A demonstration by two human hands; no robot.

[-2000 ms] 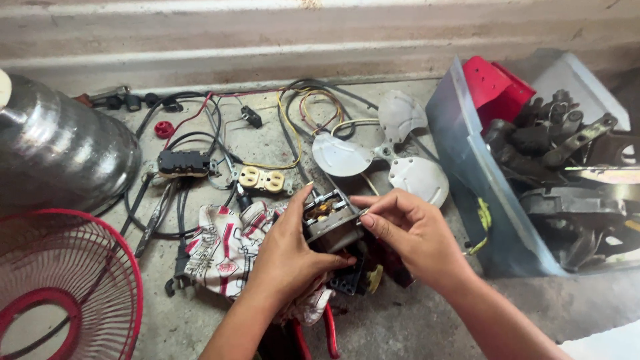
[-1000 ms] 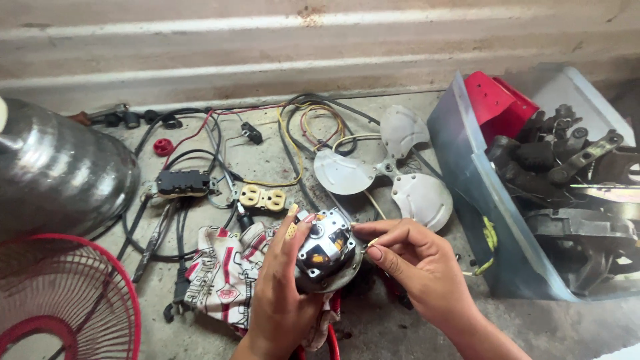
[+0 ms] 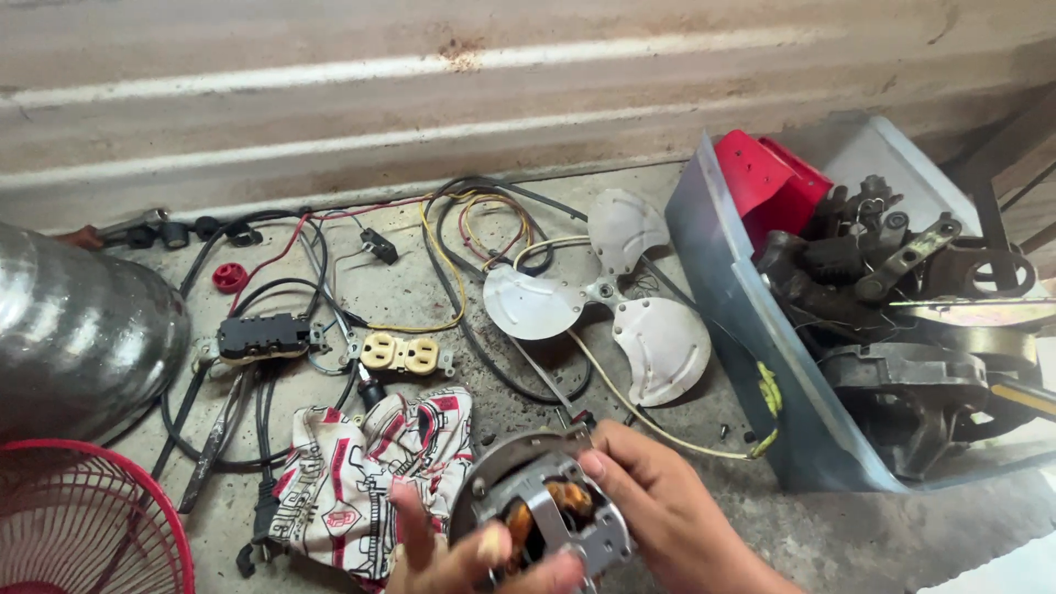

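A metal electric motor with copper-colored windings is between my hands at the bottom center. My right hand grips its upper right edge, thumb and fingers pinching the rim. My left hand, partly out of the frame and blurred, has its fingers spread over the motor's lower left side; whether it bears any weight is unclear. Just left of the motor lies a printed red and white cloth. A three-bladed metal fan blade rests on the concrete beyond my hands, with a screwdriver beside it.
An ivory outlet receptacle, a black receptacle, pliers and tangled wires lie behind the cloth. A red fan guard and a shiny metal vessel stand left. A plastic bin of metal parts stands right.
The motor has been turned over in my hands, so its windings face up where its end cover showed a second ago. My left hand's fingers have spread and moved lower.
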